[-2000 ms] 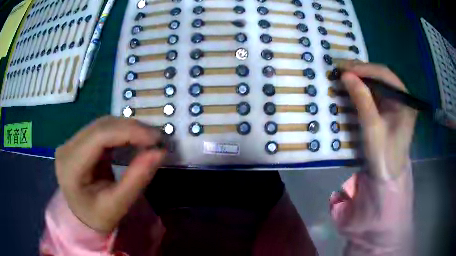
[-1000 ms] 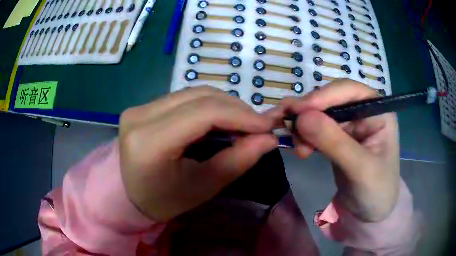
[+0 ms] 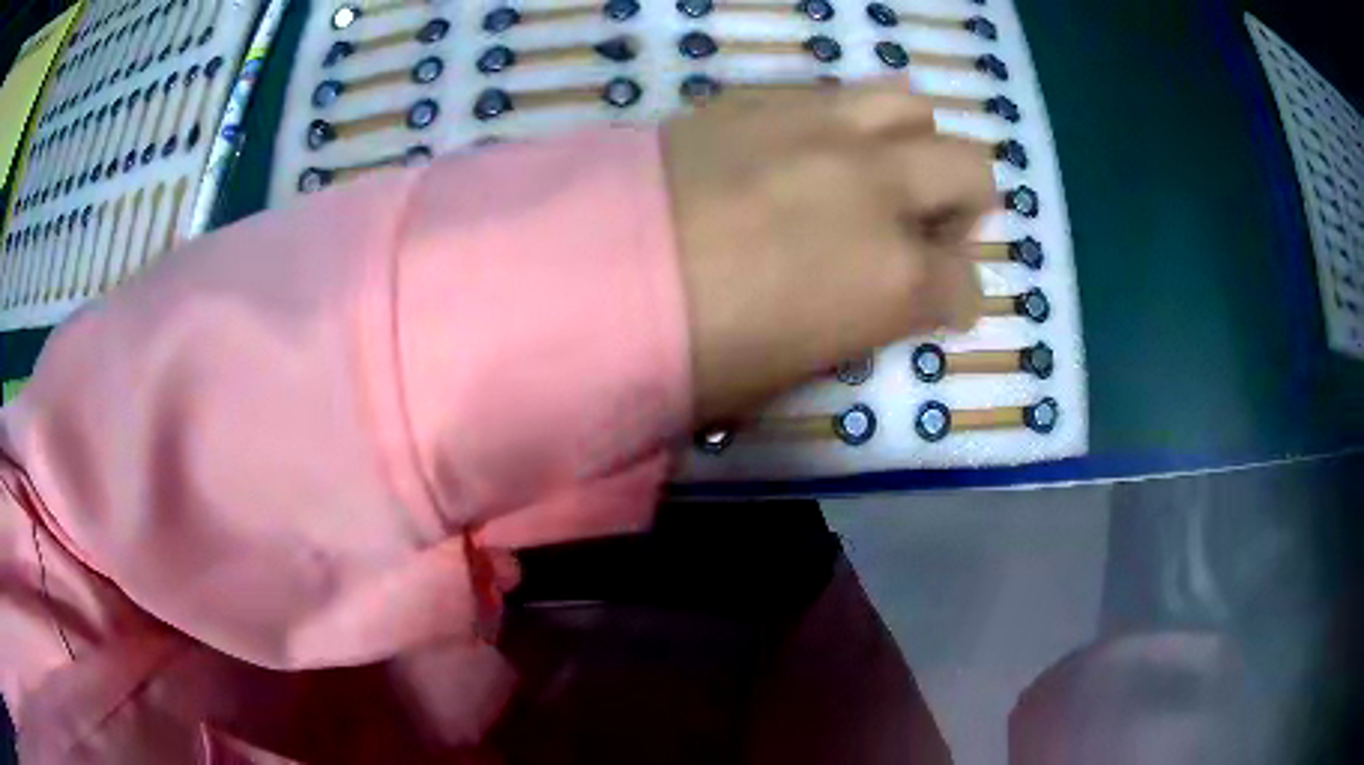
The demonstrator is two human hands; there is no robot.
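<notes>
The white foam tray (image 3: 1059,336) lies directly in front, with rows of tan dumbbell-shaped slots and small dark round speaker units (image 3: 932,420) at their ends. My left hand (image 3: 838,224) reaches across the tray to its right-hand columns, back of the hand up. Its fingers are blurred at the slots, so whether they pinch a unit cannot be told. My left hand and pink sleeve (image 3: 524,299) cover much of the tray's middle and lower left. My right hand and the black test pen are not in view.
A second foam tray (image 3: 90,180) lies at the left, with a white patterned pen (image 3: 240,112) beside it. A yellow sheet (image 3: 27,82) is at the far left edge. A pale perforated board (image 3: 1316,165) is at the far right. A blurred pinkish shape shows at the bottom right.
My left hand has moved from meeting the pen in front of me to the tray's right side. My right hand and the pen have left the view. The view has shifted.
</notes>
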